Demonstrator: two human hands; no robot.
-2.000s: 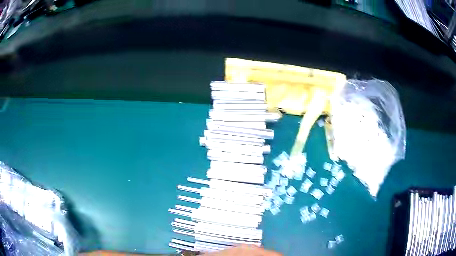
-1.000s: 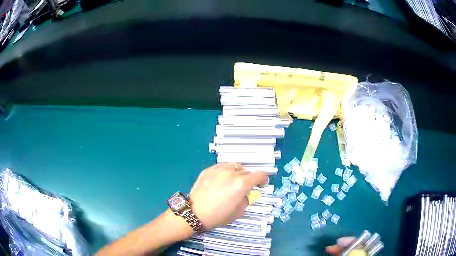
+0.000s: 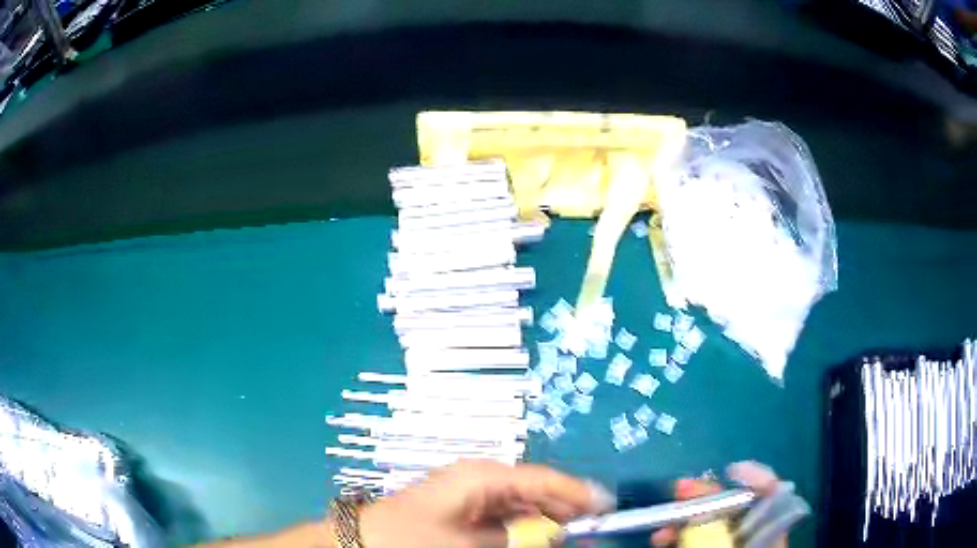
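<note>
A column of silver-white metal tubes (image 3: 461, 268) lies in the middle, with thin rods sticking out left from its lower part. My left hand (image 3: 471, 508), with a yellow finger cot and a bracelet watch, is at the column's lower end and holds one end of a silver tube (image 3: 654, 514). My right hand (image 3: 712, 524) is at the bottom edge, blurred and partly cut off. It holds several tubes (image 3: 773, 516) at the other end of that tube. Small clear plastic pieces (image 3: 618, 369) lie scattered right of the column.
A yellow packet (image 3: 557, 134) with a hanging tail lies behind the column. A clear plastic bag of whitish parts (image 3: 750, 241) is to its right. A black tray of slim silver pieces (image 3: 846, 460) stands at the lower right. A plastic-wrapped bundle (image 3: 54, 460) lies lower left. A dark conveyor belt (image 3: 268, 128) runs behind.
My left hand came into view over the column, then moved down and right and took hold of a tube. My right hand, holding several tubes, has come beside it. The camera view has shifted.
</note>
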